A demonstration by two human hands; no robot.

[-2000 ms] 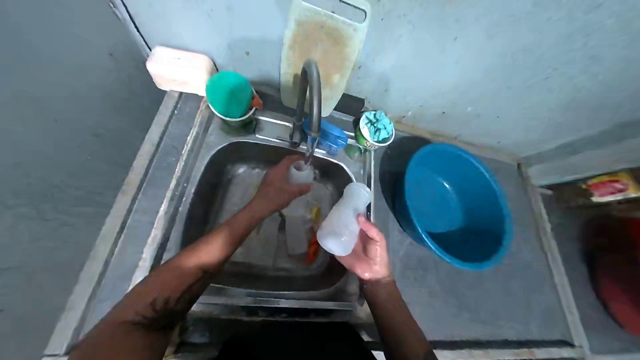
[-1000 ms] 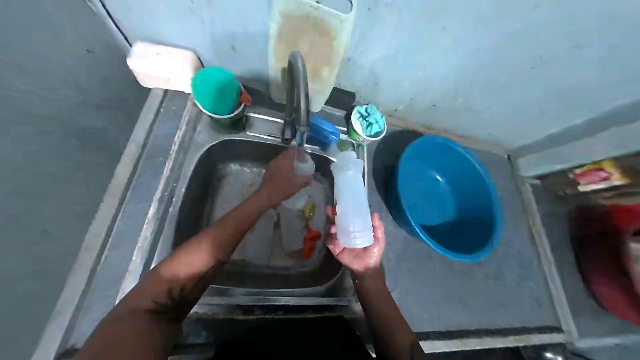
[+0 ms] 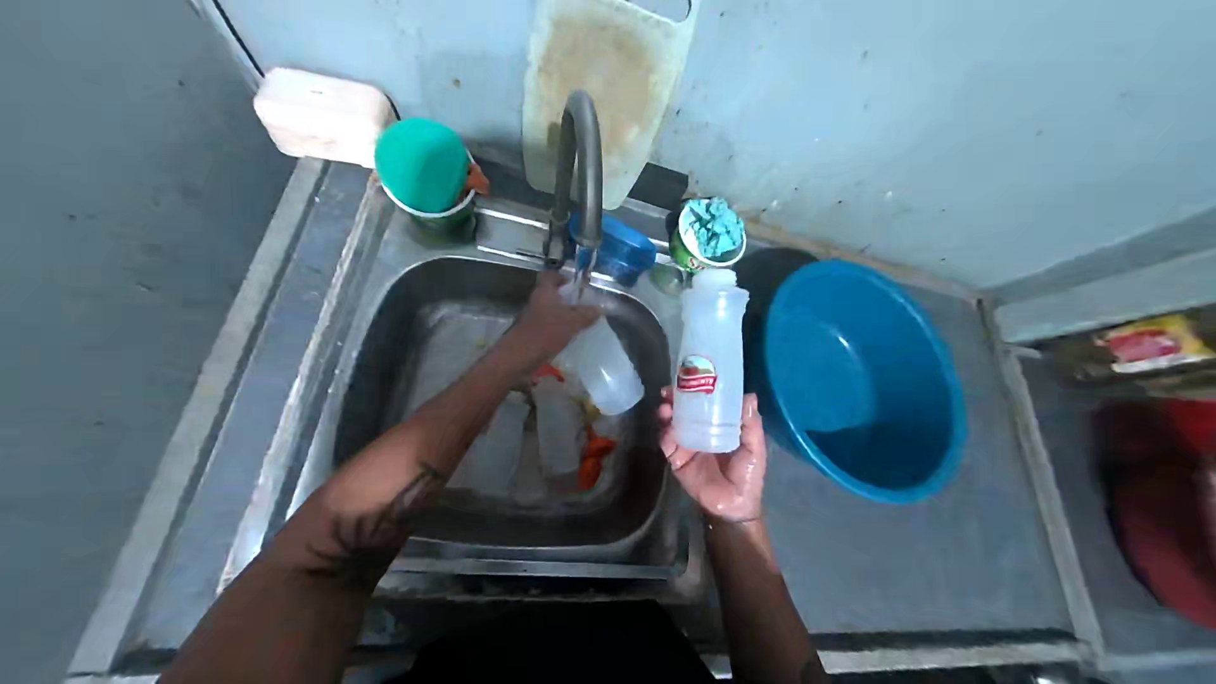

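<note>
My left hand grips the neck end of a translucent plastic bottle under the gooseneck faucet; the bottle slants down over the sink. Right of the sink, my right hand holds a second translucent bottle near its base. That bottle stands nearly upright, uncapped, with a red logo on its front. More whitish bottles and orange pieces lie in the steel sink.
A blue basin sits on the counter at the right. Behind the sink are a green-topped tub, a blue container, a cup with teal crumpled material and a cutting board against the wall. A whitish box stands at the left.
The bottle in my right hand was tilted two seconds ago and is now nearly upright, its logo showing. More of the bottle in my left hand shows, slanting over the sink.
</note>
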